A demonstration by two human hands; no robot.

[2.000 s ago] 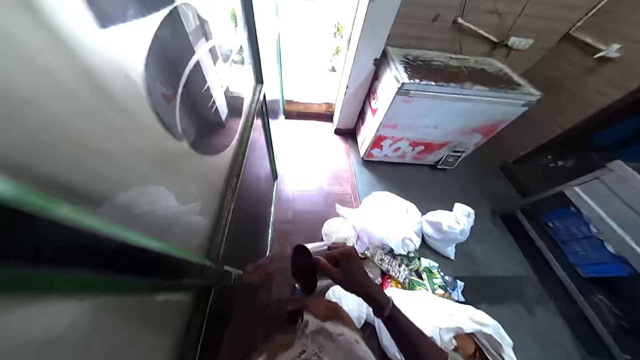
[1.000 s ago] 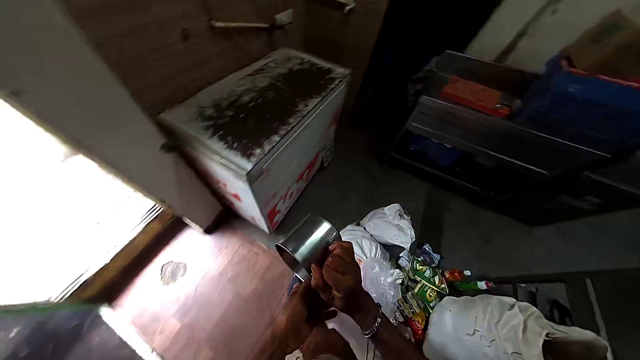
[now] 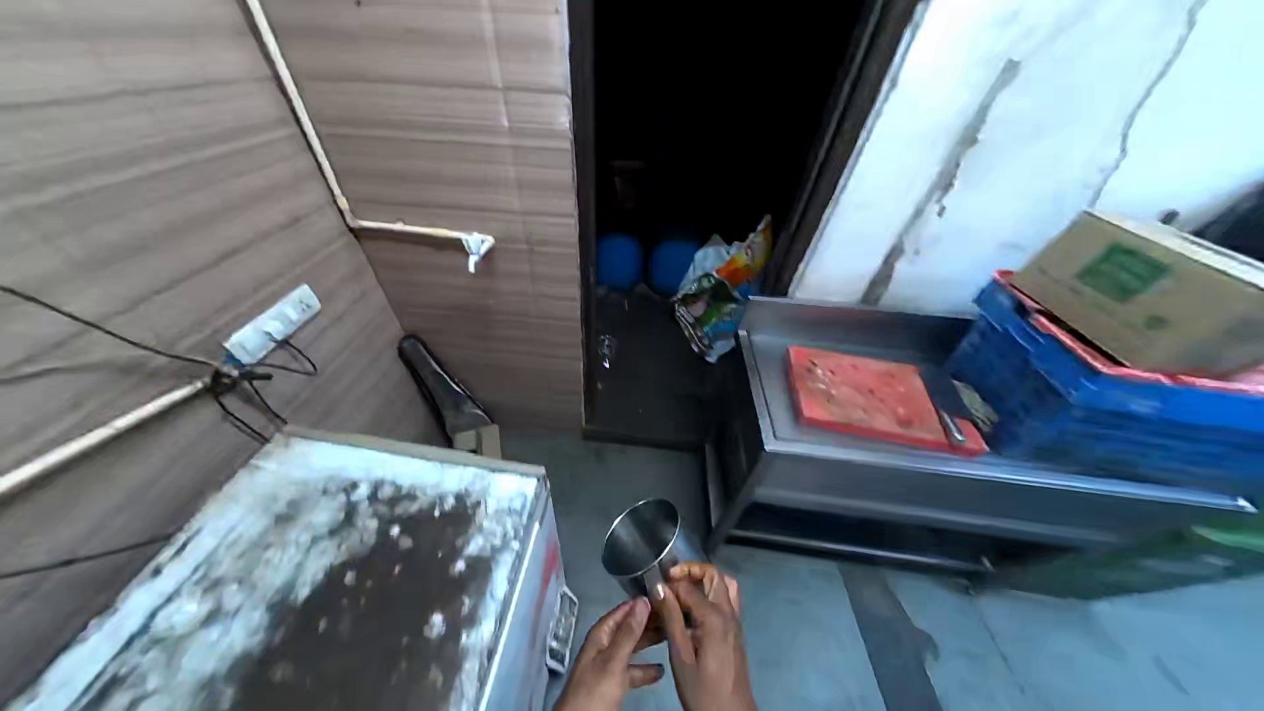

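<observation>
A round stainless steel cup (image 3: pixel 644 541), its open mouth tilted toward me, is held low in the middle of the head view. My right hand (image 3: pixel 703 627) grips its side near the rim, with thumb and fingers against the metal. Just left of it, my left hand (image 3: pixel 614 652) has its thumb and fingers parted beside the lower part of the cup; whether the fingertips touch the metal is hard to tell. The cup's base is hidden behind the hands.
A chest freezer (image 3: pixel 395 583) with a stained lid stands at lower left. To the right, a steel counter (image 3: pixel 869 464) bears a red cutting board (image 3: pixel 869 395), a knife (image 3: pixel 950 427), blue crates (image 3: pixel 1096 415) and a cardboard box (image 3: pixel 1155 286). A dark doorway holds a plastic sack (image 3: pixel 726 286).
The view has swung far to the right, from the bright doorway and white bags to the freezer, dark doorway and counter. The cup stays in my hands.
</observation>
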